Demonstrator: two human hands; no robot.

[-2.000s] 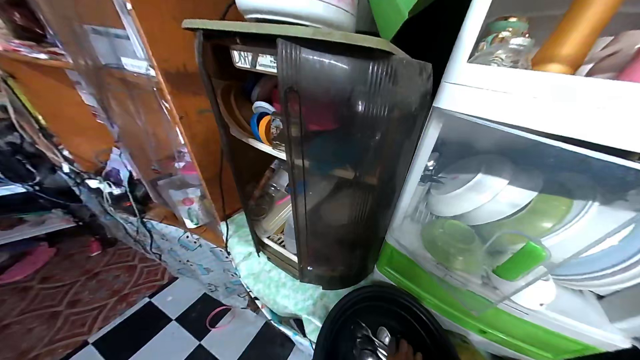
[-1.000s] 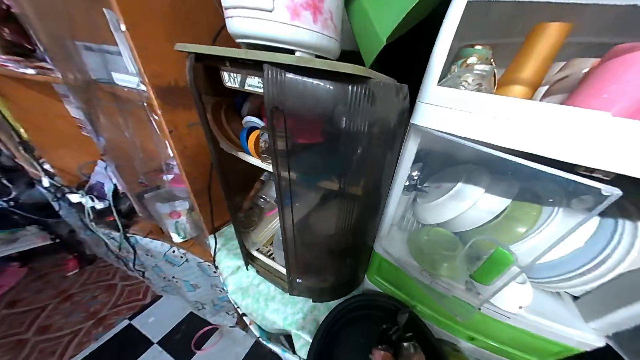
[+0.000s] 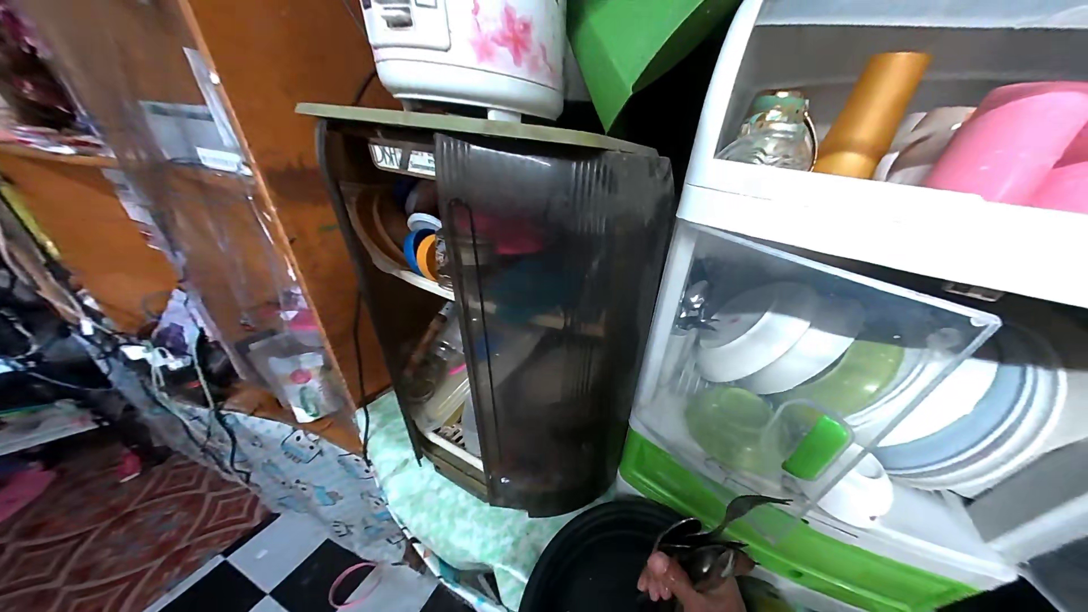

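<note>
At the bottom edge, my right hand (image 3: 701, 586) is closed around a bunch of metal spoons (image 3: 710, 557) and other cutlery, with one handle sticking out to the right. The hand is above the right side of a round black basin (image 3: 595, 557), which is cut off by the lower edge. Just right of the hand stands a white dish cabinet with a green base (image 3: 850, 552). Its clear door (image 3: 765, 408) is tilted outward, with plates (image 3: 765, 331) and green bowls behind it. My left hand is not in view.
A dark cabinet with a smoky plastic door (image 3: 552, 340) stands ahead, partly open, bearing a white floral appliance (image 3: 476, 51). Pink cups (image 3: 1011, 140), a gold tumbler (image 3: 875, 110) and a glass jar (image 3: 773, 136) occupy the upper right shelf. Cables (image 3: 204, 382) hang at left.
The cutlery, low in the black basin two seconds ago, is now raised in my right hand near its rim. The view has shifted, showing more of the floral appliance.
</note>
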